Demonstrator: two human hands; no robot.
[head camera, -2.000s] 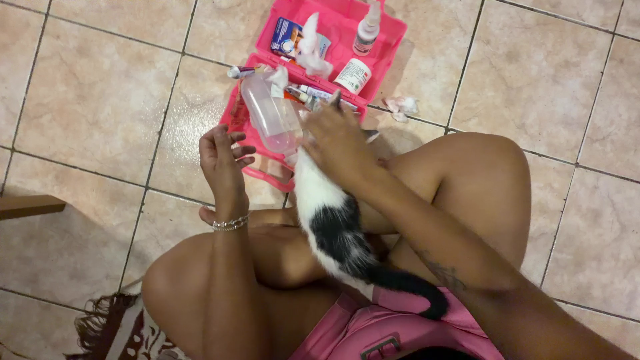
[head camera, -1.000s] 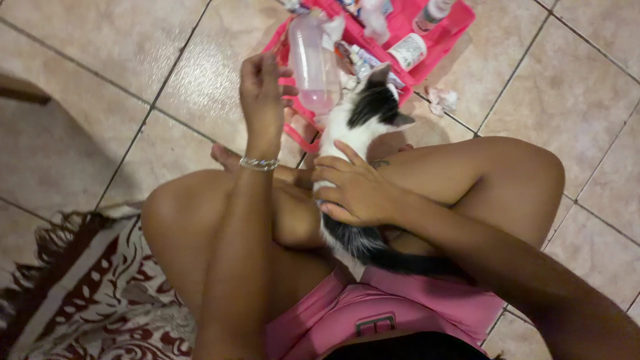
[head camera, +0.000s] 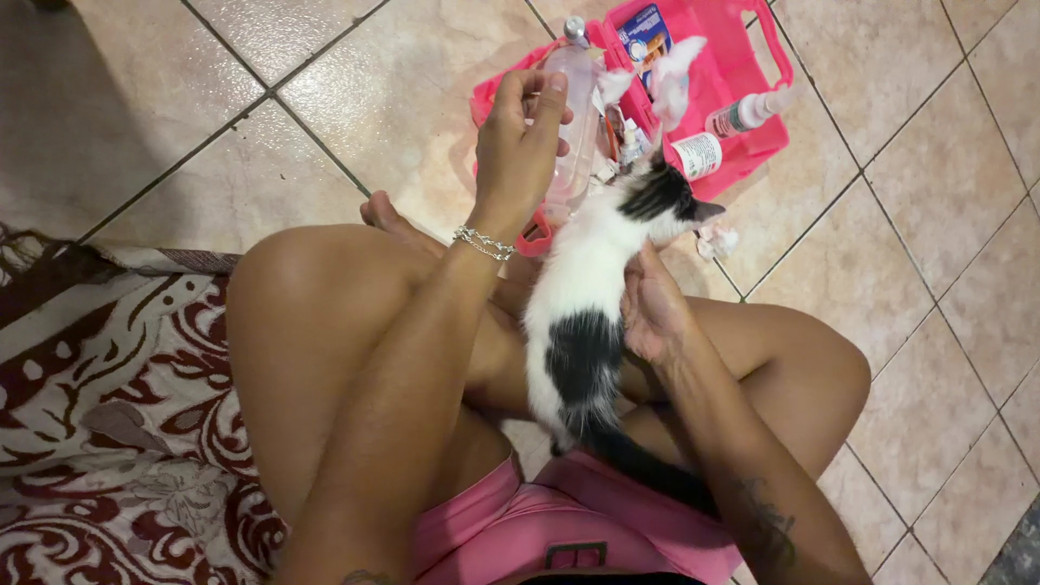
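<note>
A black and white kitten (head camera: 581, 284) stands over my crossed legs, its head toward an open pink plastic case (head camera: 743, 57). My right hand (head camera: 654, 313) is against the kitten's side near its chest, palm up, with the fingertips hidden beneath the body. Raised above the case's left part, my left hand (head camera: 524, 134) has curled fingers; whether they hold anything is unclear. Under that hand lies a clear plastic container (head camera: 575, 150). Inside the case are a white spray bottle (head camera: 743, 114), a white labelled bottle (head camera: 697, 156), a blue box (head camera: 646, 41) and cotton wool (head camera: 674, 81).
A crumpled piece of cotton (head camera: 717, 240) lies on the tiled floor (head camera: 918, 162) right of the kitten's head. At the lower left, a red and white patterned cloth (head camera: 122, 406) spreads beside my left knee. A small tube (head camera: 630, 146) sits among the case's contents.
My right hand was on top of the kitten's back one second ago; it is now at its side, partly beneath it. My left hand remains raised near the clear container.
</note>
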